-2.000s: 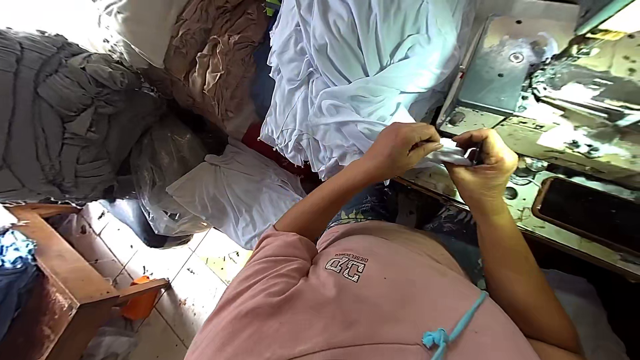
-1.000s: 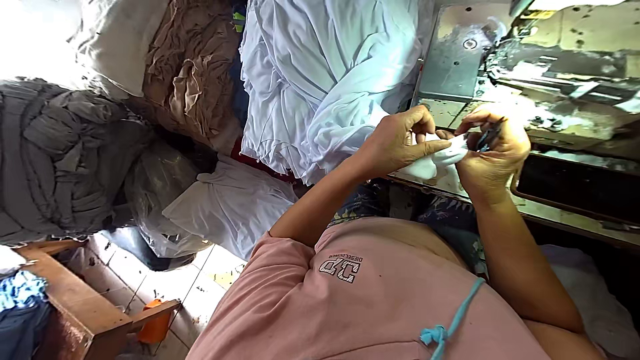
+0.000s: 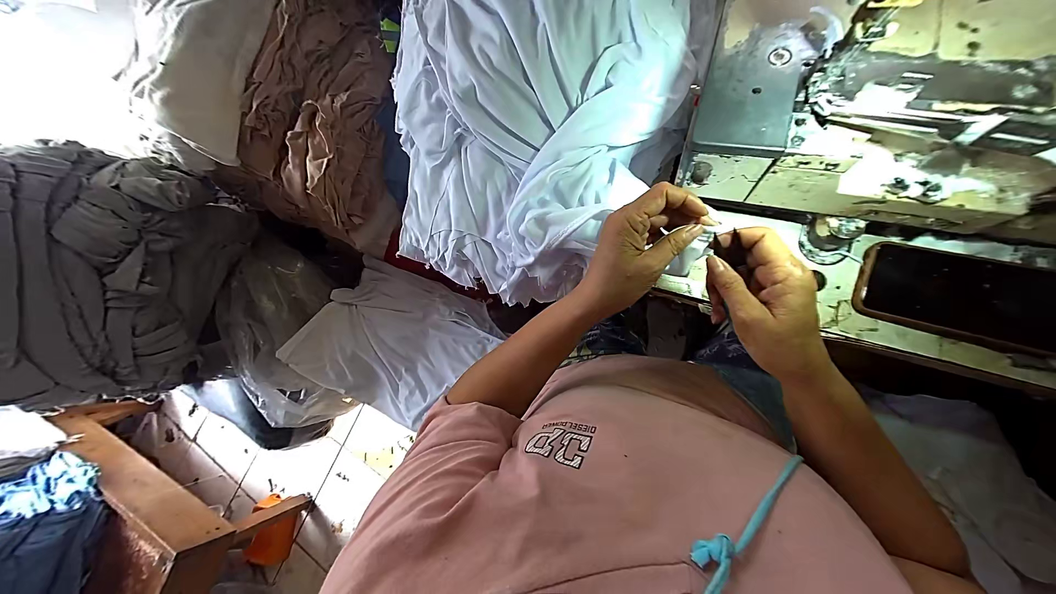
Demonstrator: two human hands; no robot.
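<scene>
My left hand (image 3: 643, 243) pinches a small piece of white cloth (image 3: 700, 247) between thumb and fingertips, at the front edge of the sewing machine table. Close beside it on the right, my right hand (image 3: 771, 289) holds a small dark tool (image 3: 730, 247), perhaps thread snips; its blades point up near the left fingertips. The fingers hide much of both the tool and the cloth. Behind my left hand lies a large heap of white fabric (image 3: 528, 132), its folds reaching near the wrist.
The metal machine bed (image 3: 742, 107) is at the upper right, with a smartphone (image 3: 957, 293) on the table edge. Brown fabric (image 3: 313, 140), grey fabric (image 3: 107, 256) and a clear plastic bag (image 3: 272, 330) lie left. A wooden bench (image 3: 148, 487) and orange container (image 3: 272, 532) are lower left.
The dark tool shows more plainly in my right hand than two seconds ago. Less white cloth shows between the hands than one second ago.
</scene>
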